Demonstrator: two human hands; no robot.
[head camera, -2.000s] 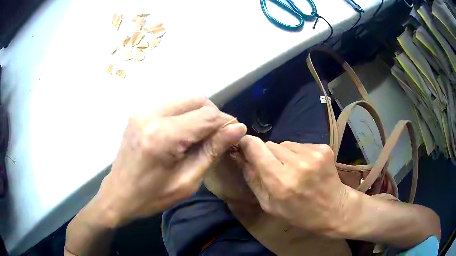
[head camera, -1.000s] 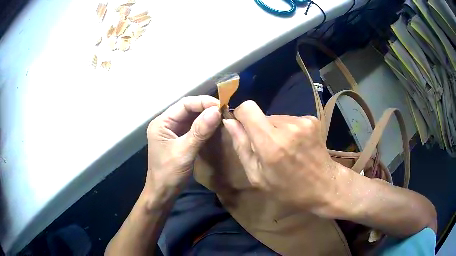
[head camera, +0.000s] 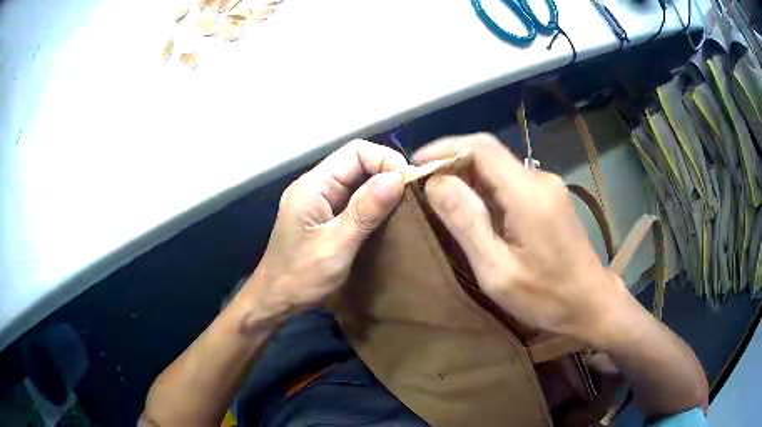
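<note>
A tan-brown bag body (head camera: 434, 334) lies over my dark-clothed lap, its stitched top edge running up to my hands. A short pale yellow zipper tape end (head camera: 428, 169) sticks out at the bag's top corner. My left hand (head camera: 330, 221) pinches the corner and the base of the tape end between thumb and index finger. My right hand (head camera: 522, 238) is close beside it, slightly blurred, its thumb and bent fingers around the tape's outer end; whether they grip it is not clear.
On the white table (head camera: 251, 125) lie tape offcuts (head camera: 231, 25) at the back left, teal-handled scissors (head camera: 511, 18) and a thin dark tool (head camera: 612, 21) near the edge. Tan bag straps (head camera: 595, 158) and bundled grey-olive panels (head camera: 698, 158) are at the right.
The tape end, upright one second ago, now points to the right. My right hand has moved up and around it, and more of the bag's stitched edge shows. The view has shifted.
</note>
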